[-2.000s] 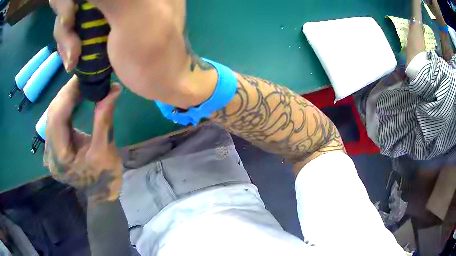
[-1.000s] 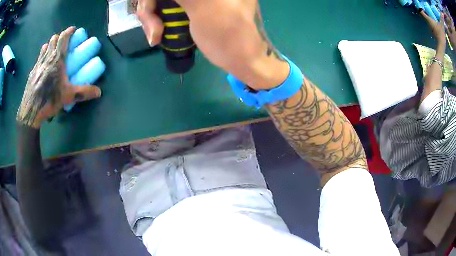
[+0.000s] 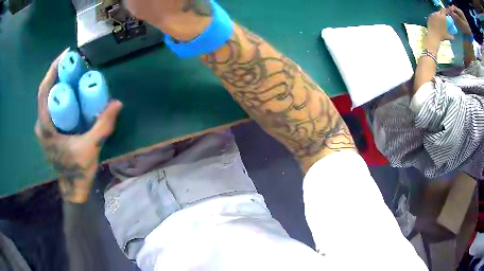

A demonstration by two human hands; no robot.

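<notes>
My left hand (image 3: 76, 151) holds three light-blue housings (image 3: 93, 95) upright in a cluster above the bench at the left. Their rounded ends with dark slots face up. The fingers are mostly hidden behind the housings, and the thumb is on the right side. My right hand (image 3: 159, 15) is at the top edge, partly cut off, beside the screw feeder (image 3: 91, 33). Its fingers and anything in them are out of the picture. The electric screwdriver is not visible. The feeder is an off-white box with a brass-coloured mechanism.
The green bench (image 3: 255, 24) has its front edge before my lap. A white pad (image 3: 369, 61) lies at the right edge of the bench. Beyond it another person's hands hold a light-blue piece over a yellowish sheet (image 3: 432, 46). Cardboard boxes (image 3: 457, 204) stand at the lower right.
My left hand has gathered up the three housings from the bench and turned them upright. My right hand has moved up and left to the feeder, and the screwdriver has left the view.
</notes>
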